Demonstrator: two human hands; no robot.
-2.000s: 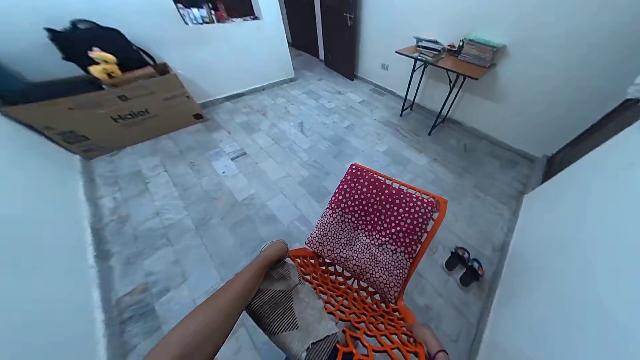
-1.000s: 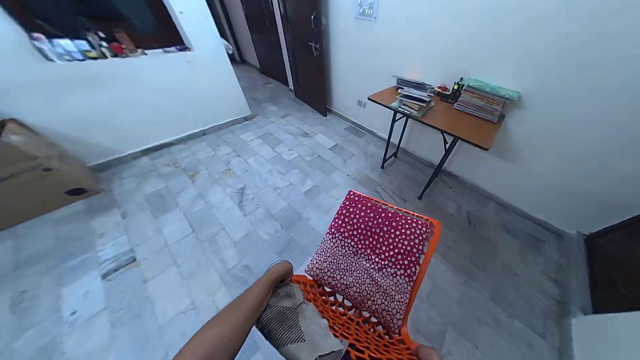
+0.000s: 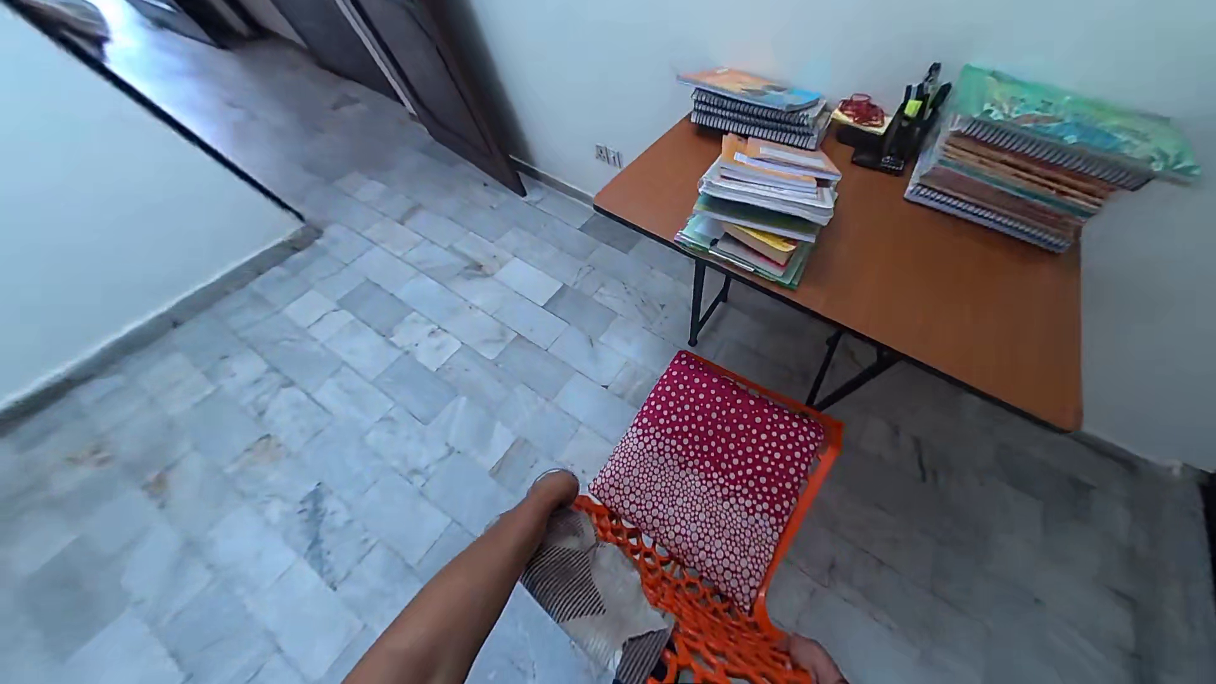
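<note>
An orange plastic chair [image 3: 708,632] with an openwork backrest is at the bottom centre, a red and white dotted cushion [image 3: 717,470] lying on its seat. My left hand [image 3: 554,489] grips the left edge of the backrest, its fingers mostly hidden. At the opposite edge, my right hand [image 3: 814,658] is closed on the orange frame, partly cut off by the view. A patterned cloth in grey, beige and brown [image 3: 594,584] shows beside my left forearm, under the backrest edge.
Beyond the chair stands a brown-topped folding table [image 3: 950,313] against the wall. It bears stacked notebooks [image 3: 769,190], more books under a green cover [image 3: 1026,161] and a black pen holder [image 3: 898,133]. A low wall end [image 3: 304,233] and dark door [image 3: 456,85] are at left.
The chair, held in both hands, has come much nearer to the table. The view has moved forward and turned right, so the cardboard box is out of sight.
</note>
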